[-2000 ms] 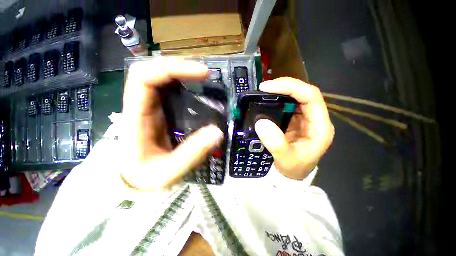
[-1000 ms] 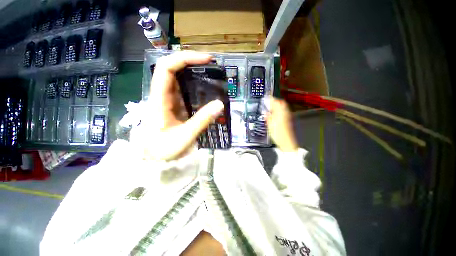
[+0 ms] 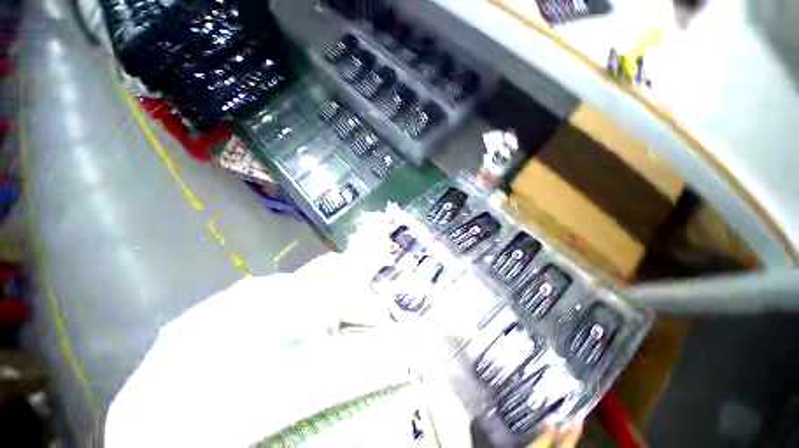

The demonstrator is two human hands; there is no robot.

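A clear blister tray [image 3: 632, 325] lies slanted in front of me. Its far row holds several black keypad phones [image 3: 545, 289]. More dark phone shapes show in the near row, blurred by glare. Only fingertips of my right hand [image 3: 559, 435] show, at the tray's near right corner, cut off by the bottom edge. Whether they grip the tray cannot be told. My left hand cannot be made out; the overexposed white sleeve [image 3: 254, 350] covers the tray's near left part.
A part-filled tray [image 3: 302, 166] and a raised tray of phones [image 3: 429, 144] lie beyond on the left. A shiny black pile [image 3: 197, 61] stands farther left. A white-topped bottle [image 3: 498, 156] and cardboard [image 3: 574, 206] are behind the tray. A white shelf edge [image 3: 666, 118] crosses the upper right.
The view has swung left and tilted. The phone held in my left hand is no longer distinguishable. The working tray shows more phones, and my right hand is now at the bottom edge.
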